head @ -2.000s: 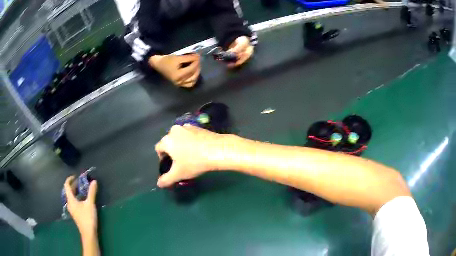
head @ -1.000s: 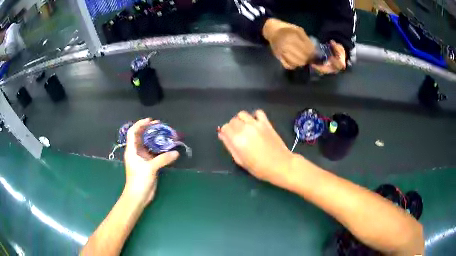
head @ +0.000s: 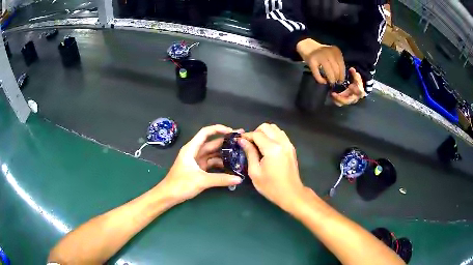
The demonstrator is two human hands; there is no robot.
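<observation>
My left hand (head: pixel 194 164) holds a round blue circuit board (head: pixel 236 158) edge-on by its dark rim, above the belt's near edge. My right hand (head: pixel 272 160) is at the board's right side, its thumb and fingertips pinched at the board's upper part. A bit of red shows at the fingertips; what exactly they pinch is too small to tell. A small pale ring (head: pixel 232 187) hangs just below the board.
Another blue board (head: pixel 162 132) with a white lead lies on the belt (head: pixel 119 103) at left. Boards wired to black housings are at right (head: pixel 376 178) and farther back (head: pixel 192 81). A co-worker's hands (head: pixel 332 70) work opposite. Black housings (head: pixel 381 237) sit on the green worktop.
My hands have come together at the board. One board that was by my left hand now lies on the belt. The view has shifted, and more of the belt's left part shows.
</observation>
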